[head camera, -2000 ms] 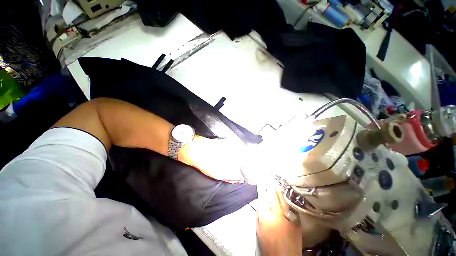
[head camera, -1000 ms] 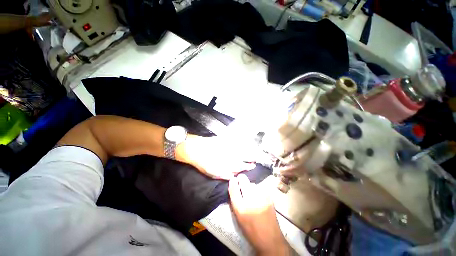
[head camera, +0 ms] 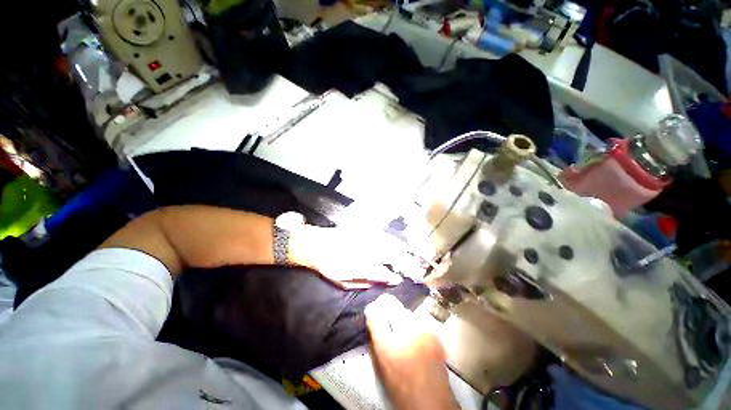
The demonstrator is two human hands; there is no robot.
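A black garment [head camera: 256,312] lies over the table edge and the lap, with dark strips [head camera: 333,179] sticking out from its far edge. My left hand [head camera: 345,252], with a watch at the wrist, lies on the garment; glare hides most of its fingers. My right hand [head camera: 409,344] is at the near side of the needle area, its fingertips at the cloth edge; whether they pinch it is lost in glare. The cream sewing machine head [head camera: 513,240] stands right of both hands. The presser foot area [head camera: 429,288] is at the fingertips, partly washed out.
Black cloth [head camera: 481,96] is heaped on the far side of the white table [head camera: 304,120]. Another machine [head camera: 148,40] stands at the far left. A pink-red thread cone [head camera: 613,180] is behind the machine. Dark-handled scissors [head camera: 501,396] and blue cloth [head camera: 585,392] lie at the bottom right.
The view has shifted, showing more of the machine. My right hand has come out from beside the machine head to the near cloth edge. My left hand stays on the garment.
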